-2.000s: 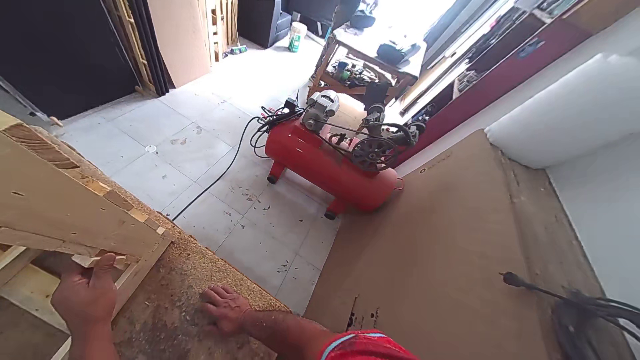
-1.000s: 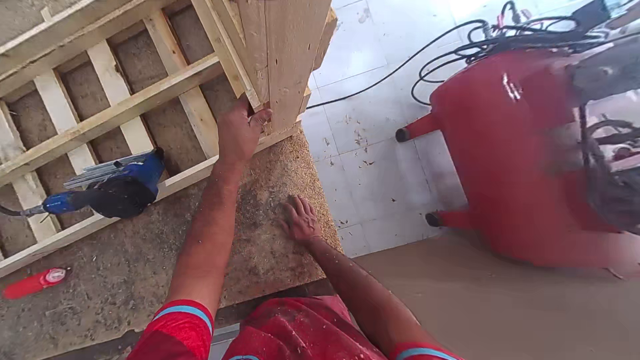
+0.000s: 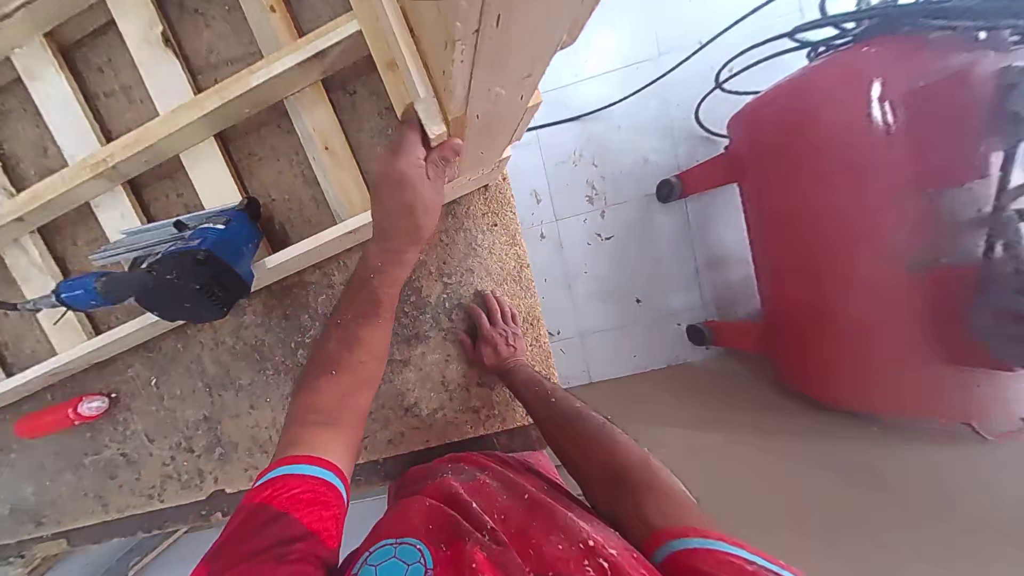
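Observation:
My left hand point(image 3: 412, 184) grips the end of a wooden strip point(image 3: 428, 112) at the corner of a slatted wooden frame point(image 3: 184, 116), beside an upright wooden panel point(image 3: 512, 64). The frame lies on a worn particle-board bench top point(image 3: 448, 352). On that board, near its right edge, rests my right hand point(image 3: 498, 332), palm down with the fingers spread and nothing visible in it. A blue and black pneumatic stapler or nailer point(image 3: 196, 264) lies across the frame's near rail, left of my left forearm.
A red bottle point(image 3: 60, 416) lies at the bench's left. Right of the bench stands a red air compressor tank point(image 3: 848, 232) with black coiled cable point(image 3: 720, 84) behind it, on a tiled floor point(image 3: 624, 264) strewn with chips. Brown sheet material point(image 3: 736, 464) lies nearer me.
The view has swung down and left onto the bench since the first frame. Between the last two frames, both hands stay in nearly the same places.

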